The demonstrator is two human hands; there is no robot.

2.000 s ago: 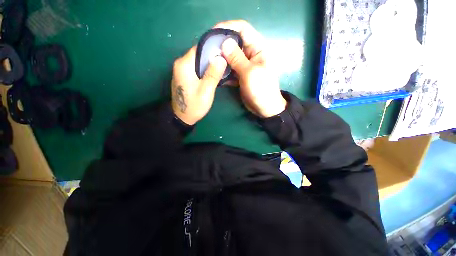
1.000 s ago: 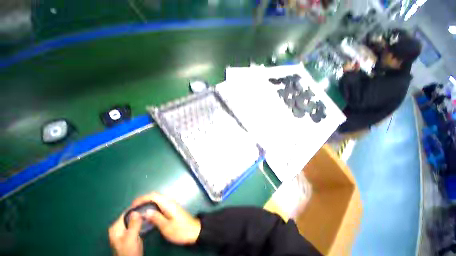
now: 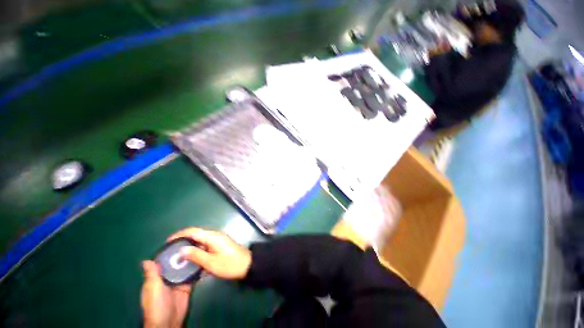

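An assembled cushion [image 3: 171, 264] with a black rim, a grey face and a whitish centre ring is held above the green bench at the lower left. My left hand [image 3: 163, 298] grips its near left side, with the thumb at the edge. My right hand [image 3: 221, 253] grips its right side, with the thumb on the face near the ring. The image is somewhat blurred.
A parts tray [image 3: 221, 192] holds white inserts. Paper sheets [image 3: 314, 96] with dark pads [image 3: 371, 93] lie beyond it. Cushions [image 3: 69, 174] sit past the blue strip [image 3: 105, 176]. An open carton [image 3: 419, 224] is at right. A person [image 3: 474, 73] works at upper right.
From two seconds ago, the view has swung right and up. Since one second ago, the cushion's face has turned more to the camera, showing the centre ring, and my left hand sits lower on it.
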